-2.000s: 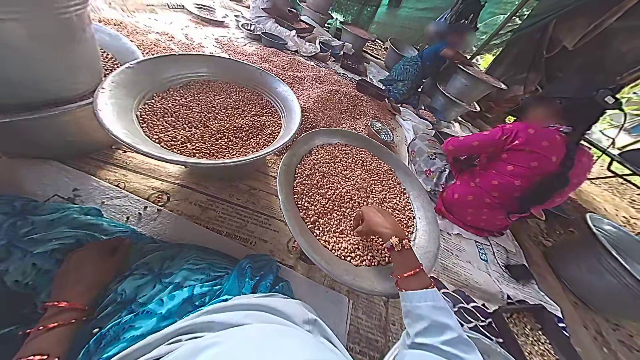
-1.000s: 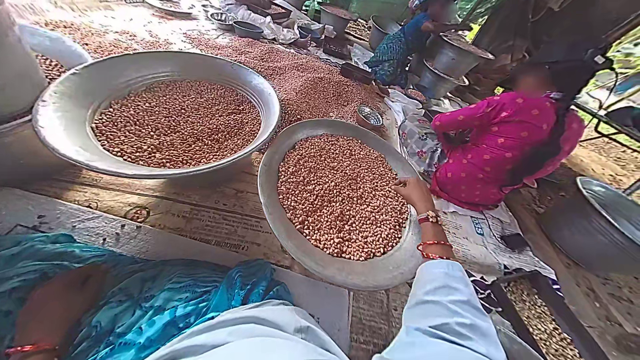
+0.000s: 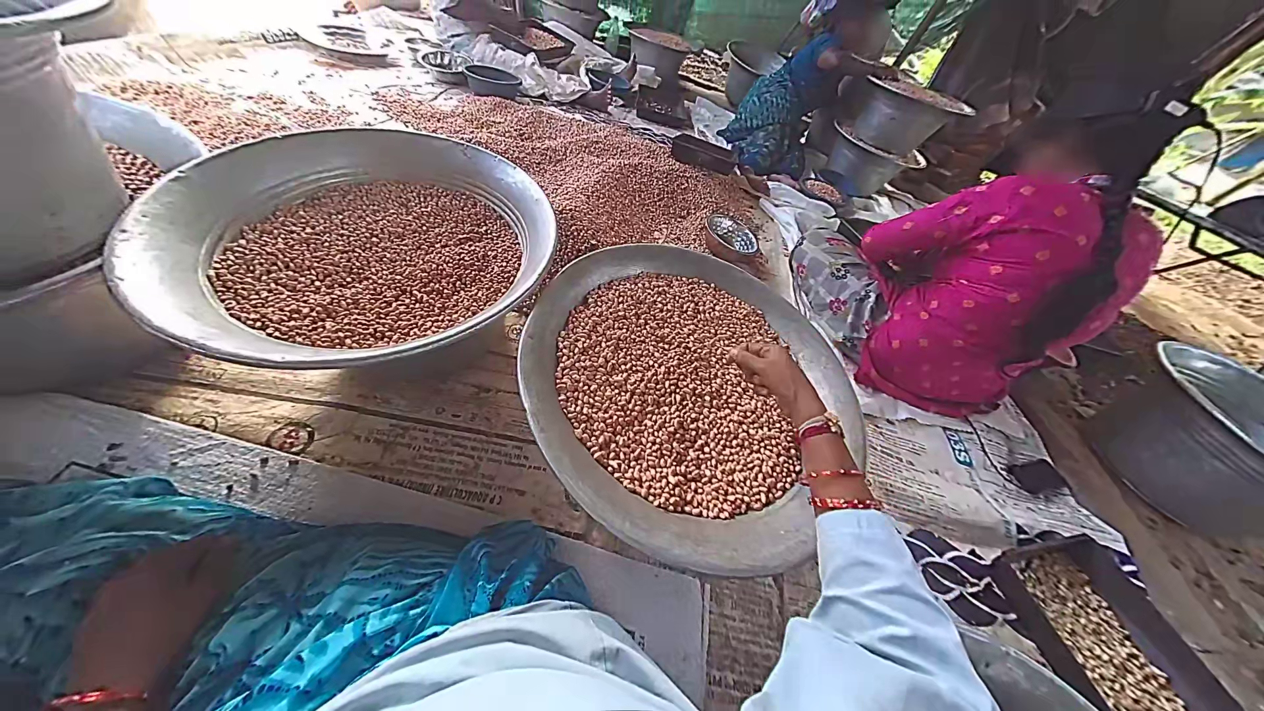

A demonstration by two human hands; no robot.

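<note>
My right hand (image 3: 772,371), with red bangles at the wrist, is over the right side of a wide metal pan (image 3: 671,546) filled with reddish-brown shelled peanuts (image 3: 671,405). Its fingers are bent and close together at the surface of the peanuts; whether a nut is between them is too small to tell. Left of this pan stands a deeper metal basin (image 3: 148,286), holding darker peanuts (image 3: 365,262). At the lower left my left hand (image 3: 178,583) lies on blue patterned cloth (image 3: 395,602), its fingers not distinguishable in the shade.
Loose peanuts (image 3: 612,178) lie heaped behind the pans, near a small perforated bowl (image 3: 732,237). Stacked metal vessels (image 3: 59,178) stand at the left. A person in pink (image 3: 987,286) sits to the right, another in blue (image 3: 790,94) farther back. A dark tray (image 3: 1116,632) and a metal pot (image 3: 1185,444) are at the right.
My right hand has moved from the front right part of the peanuts to the pan's right side, farther back. The view has shifted somewhat.
</note>
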